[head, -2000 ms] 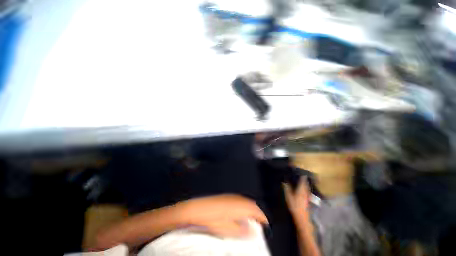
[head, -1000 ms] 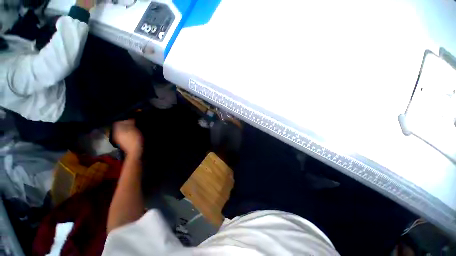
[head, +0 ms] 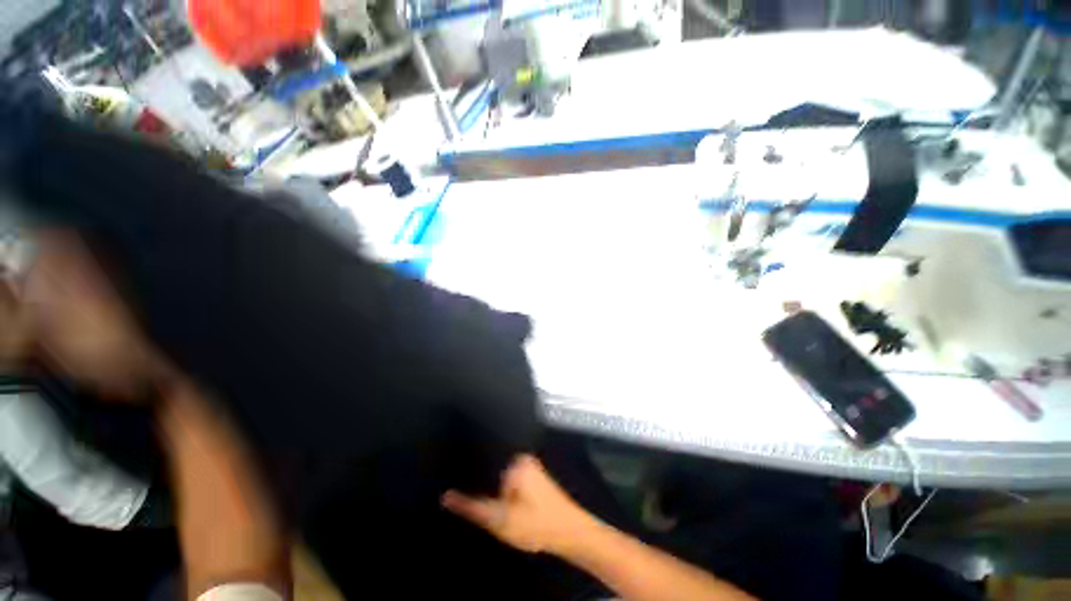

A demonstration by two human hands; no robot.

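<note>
A large black garment (head: 317,340) stretches from the upper left down across the table's left part towards the lap. My left hand (head: 88,311), blurred at the far left, is at the garment's raised end; the cloth hangs from there and hides its fingertips. My right hand (head: 517,505) is at the garment's lower right edge, low in the middle, with thumb and finger spread and nothing seen gripped between them.
The white machine table (head: 611,317) has a ruler edge. A phone (head: 840,378) with a white cable, a small black heap (head: 875,326) and pink-handled snips (head: 1008,390) lie at right. A black strip (head: 883,188) drapes over the machine. A white sleeve (head: 71,458) shows at lower left.
The view has swung to the table and machine. The black garment is now lifted across the left side, with my left hand raised at it. My right hand has come into view.
</note>
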